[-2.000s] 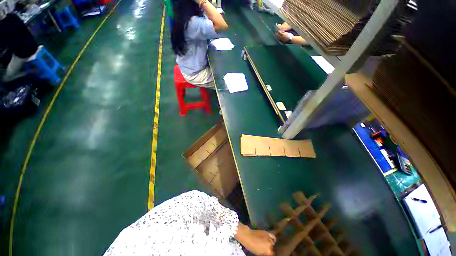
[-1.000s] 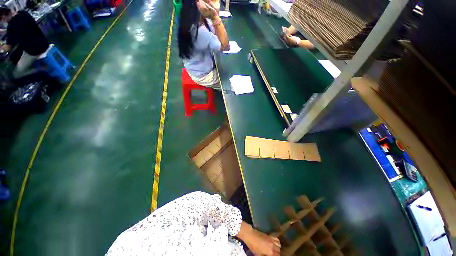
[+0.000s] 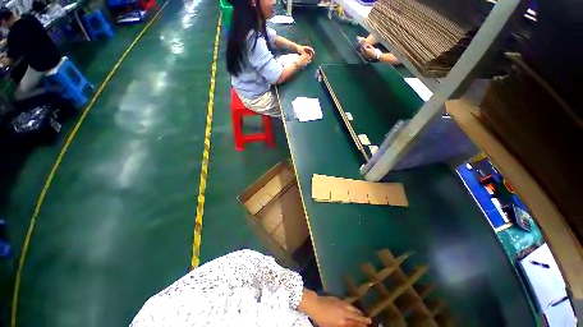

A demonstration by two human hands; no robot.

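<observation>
A partition grid (image 3: 397, 287) of crossed tan cardboard strips stands on the green bench at the bottom, partly cut off by the lower edge. My left hand (image 3: 335, 311) is at the grid's left side, low in the picture, with its fingertips near the bottom edge; whether it grips a strip is not clear. My right hand is not in view. A small flat pile of slotted divider strips (image 3: 359, 191) lies across the bench beyond the grid.
An open carton (image 3: 275, 207) with strips or grids inside stands by the bench's left edge. A grey post (image 3: 441, 96) and shelf with cardboard stacks (image 3: 422, 32) rise at right. A person sits on a red stool (image 3: 251, 122) farther along. White pads (image 3: 307, 109) lie on the bench.
My left hand has moved slightly right along the grid's near side. The seated person's hands have come down from the face to the bench.
</observation>
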